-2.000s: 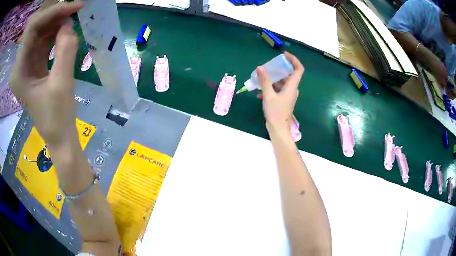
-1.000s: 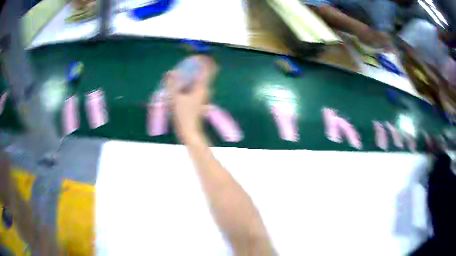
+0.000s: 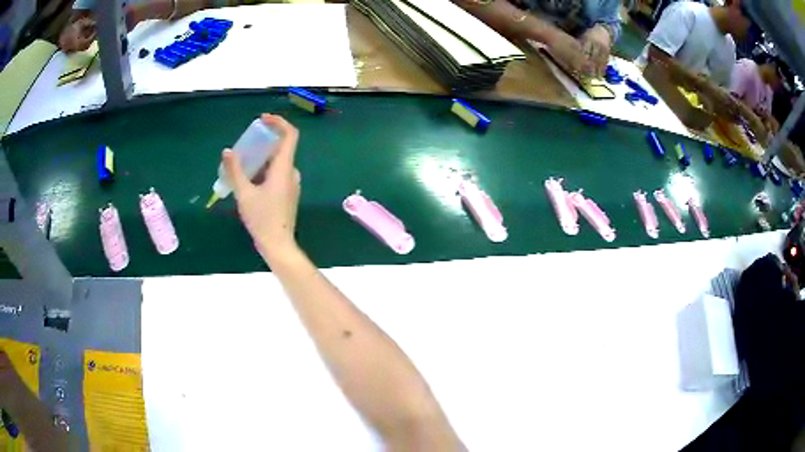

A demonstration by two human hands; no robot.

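Observation:
My right hand (image 3: 269,190) is shut on the glue bottle (image 3: 250,154), held over the green conveyor belt (image 3: 371,141) with its thin yellow-green tip pointing down left. Pink plastic parts lie spaced along the belt. One pink part (image 3: 159,222) lies left of the tip, another (image 3: 379,223) lies right of my hand. Whatever lies directly under my right hand is hidden. Only part of my left forearm shows at the lower left edge; my left hand itself is not visible.
A metal upright (image 3: 31,212) stands at left. Blue cylinders (image 3: 470,115) lie on the belt's far side. Stacked trays (image 3: 441,44) and several people's arms are across the belt. A white sheet (image 3: 265,371) and a printed sheet (image 3: 110,309) cover the bench. A dark-clothed person is at right.
The view has swung right, showing more of the belt and people there. My left hand has gone out of view. My right hand still holds the bottle and appears farther left in the picture.

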